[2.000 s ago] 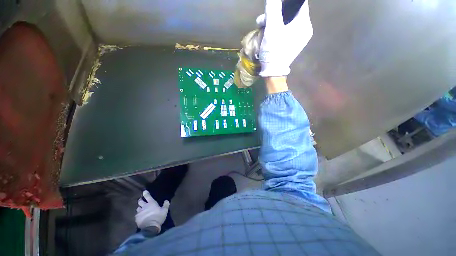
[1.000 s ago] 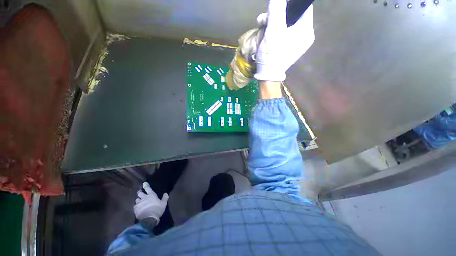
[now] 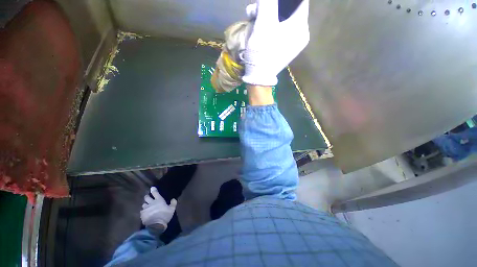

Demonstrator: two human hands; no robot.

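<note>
A green circuit board (image 3: pixel 218 114) with pale rectangular pads lies flat on the dark green booth floor. My right hand (image 3: pixel 274 44), in a white glove, is closed on a spray gun (?) (image 3: pixel 230 60) wrapped in dirty cream cloth with yellow. The wrapped end is over the board's upper part; its nozzle is hidden. A dark bar shows beyond the glove at the top edge. My right hand and sleeve hide the board's right part. My left hand (image 3: pixel 157 209), in a white glove, is low at the left by my leg, empty with fingers apart.
The dark green floor (image 3: pixel 141 104) has yellowish residue along its edges. Grey metal walls (image 3: pixel 376 78) stand behind and at the right. A ragged red-orange covering (image 3: pixel 36 99) is on the left panel. A silver rail (image 3: pixel 31 229) is at lower left. Blue fabric (image 3: pixel 455 143) shows at far right.
My right hand has moved left over the board with the wrapped gun. The board sits slightly further right in the picture as the view has shifted. My left hand has barely moved.
</note>
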